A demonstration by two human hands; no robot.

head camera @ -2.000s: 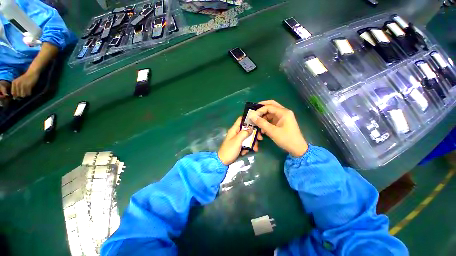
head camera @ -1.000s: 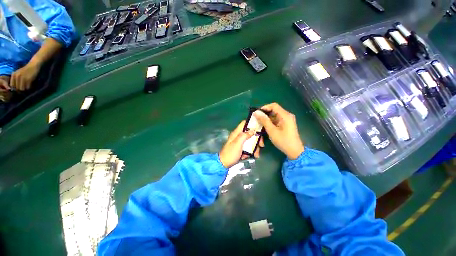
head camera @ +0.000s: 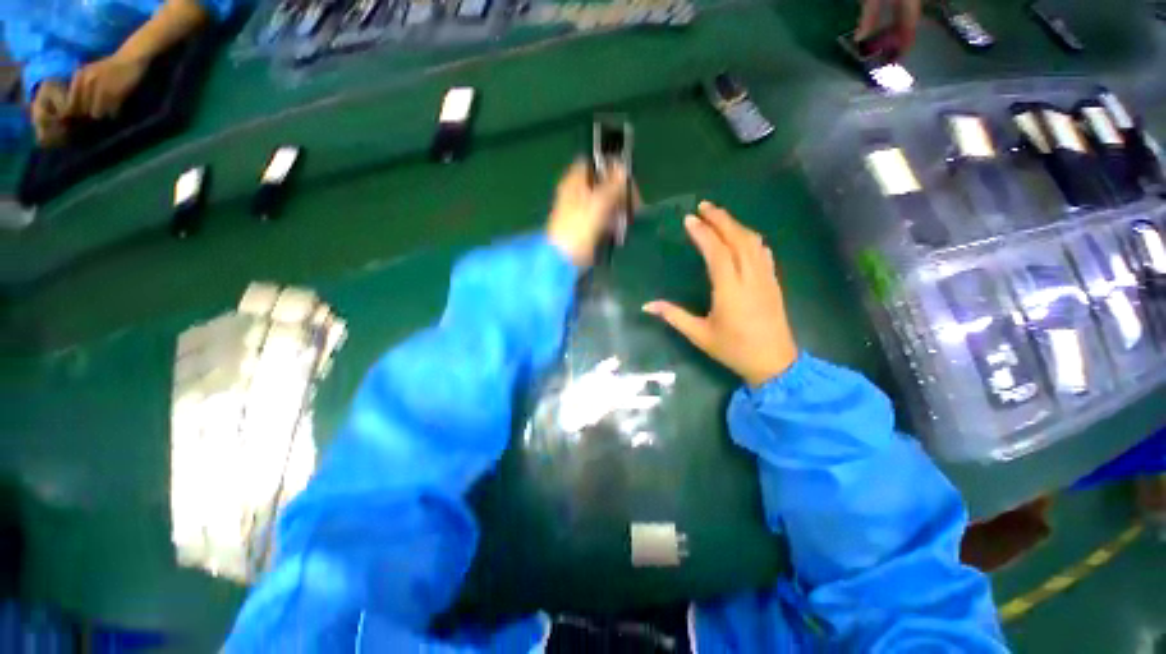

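Observation:
My left hand (head camera: 587, 207) is stretched forward and grips a dark bar-type phone (head camera: 613, 143), whose far end shows beyond my fingers; hand and phone are blurred. I cannot tell whether the phone touches the green bench. My right hand (head camera: 738, 291) is open and empty, fingers spread, to the right of the phone. A small silver-white adhesive piece (head camera: 656, 544) lies on the bench near me. A clear shiny film (head camera: 604, 406) lies at centre, seen mostly by glare.
A stack of pale sticker sheets (head camera: 246, 434) lies at left. A clear blister tray (head camera: 940, 364) with black phones is at right. Phones lie along the far side, one here (head camera: 454, 123). Another person's hand (head camera: 887, 21) is at the top right; another person's hands (head camera: 79, 109) are at the upper left.
My left hand has moved forward with the phone and turned it over or away from its white side. My right hand has left the phone and opened. A person's hand has appeared at the top right.

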